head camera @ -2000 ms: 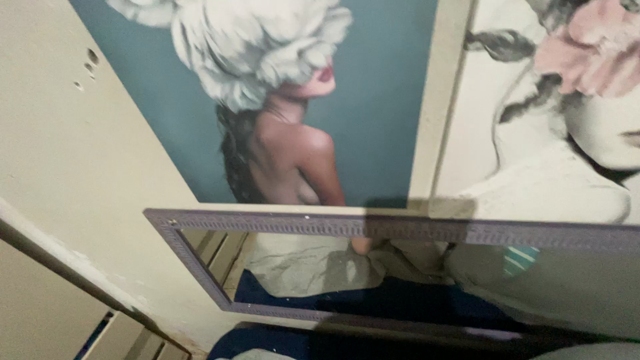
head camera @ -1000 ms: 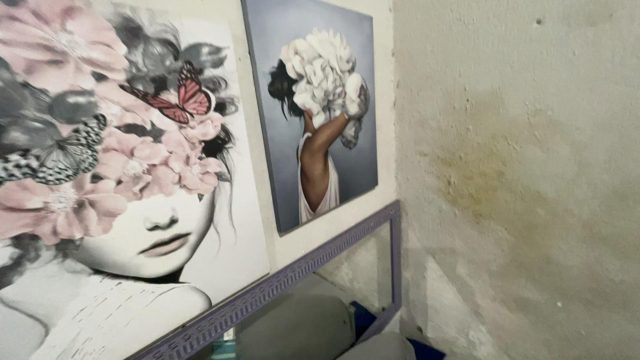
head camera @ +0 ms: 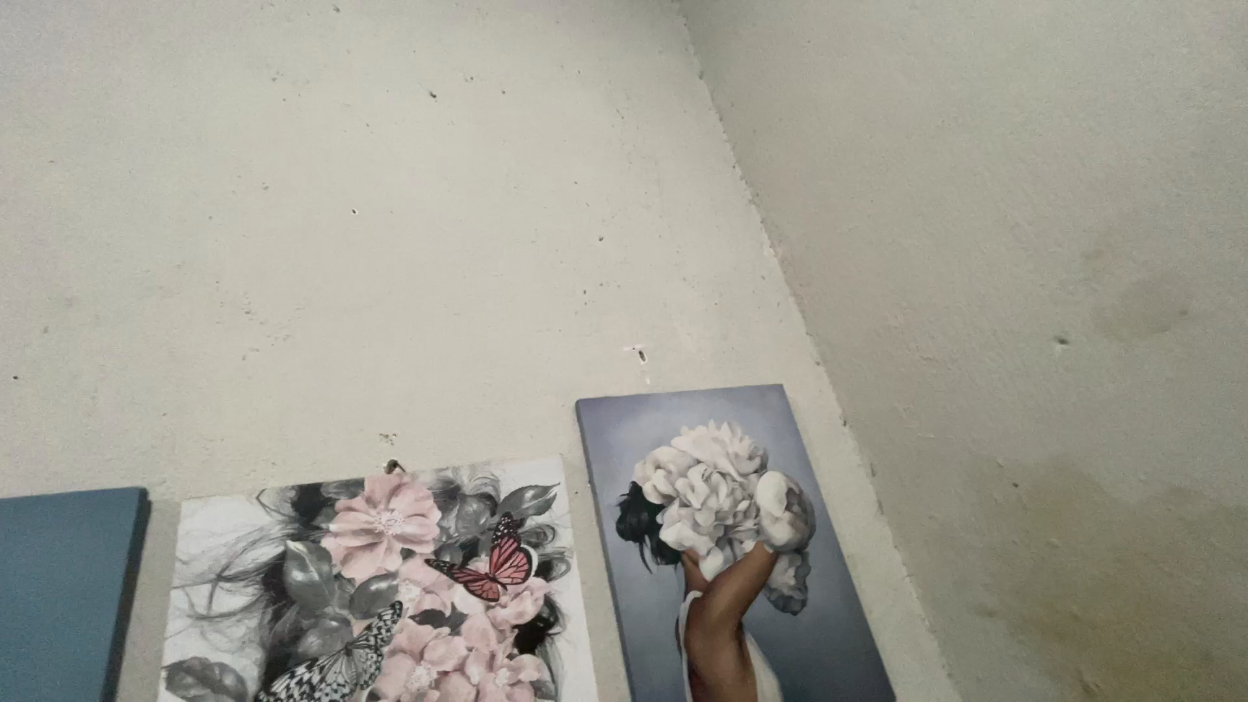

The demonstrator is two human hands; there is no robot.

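Observation:
Neither my left hand nor my right hand is in view. Low in the head view, three canvas pictures hang side by side on a pale wall. The middle canvas, with pink flowers and a red butterfly (head camera: 385, 585), is cut off by the bottom edge. To its right is a canvas of a figure with white blossoms over the head (head camera: 726, 546). At the far left only the upper corner of a plain blue canvas (head camera: 63, 595) shows.
The painted wall (head camera: 390, 244) has small holes and chips, one chipped spot (head camera: 639, 354) just above the right canvas. It meets a second wall (head camera: 1024, 292) at a corner on the right, where a yellowish stain (head camera: 1102, 595) shows low down.
The view has swung right and then up. The purple-framed mirror below the canvases, seen in both earlier frames, has left the view.

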